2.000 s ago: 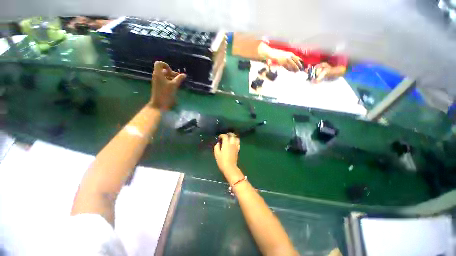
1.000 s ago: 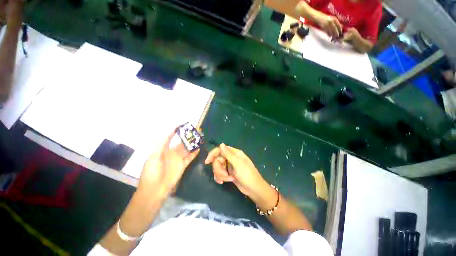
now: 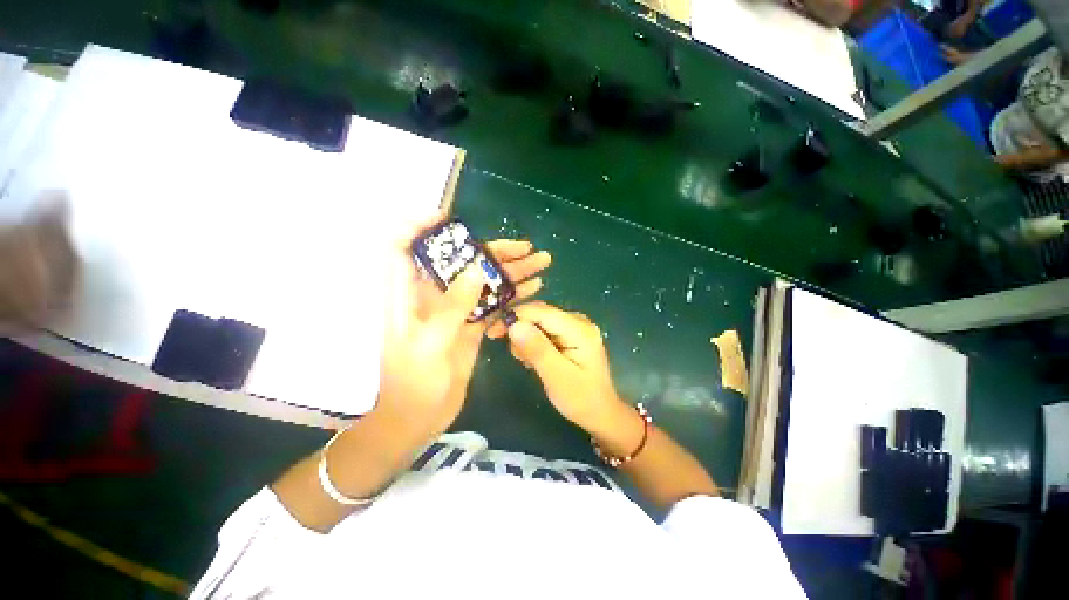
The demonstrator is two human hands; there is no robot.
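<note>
My left hand point(image 3: 428, 340) holds an open black adapter housing point(image 3: 461, 267) with the open side up. White, silver and blue parts of a circuit board show inside, and my left thumb lies over part of it. My right hand point(image 3: 563, 358) is close against the housing's lower right corner. Its thumb and fingertips pinch a small black piece point(image 3: 509, 316) at the case edge, which looks like the strain relief or cord end. The rest of the cord cannot be made out.
White left board point(image 3: 281, 234) carries black cover groups point(image 3: 209, 348); another person's blurred hand point(image 3: 38, 264) is over it. Right-hand board point(image 3: 867, 387) bears black covers point(image 3: 909, 469). A tan scrap point(image 3: 732, 360) lies beside it. Adapters point(image 3: 748, 174) lie on the green conveyor. People are at upper right.
My hands first reached over the conveyor, then drew back to the near bench edge with the open housing. Since then they have come together, and my right fingers have moved to the housing's corner.
</note>
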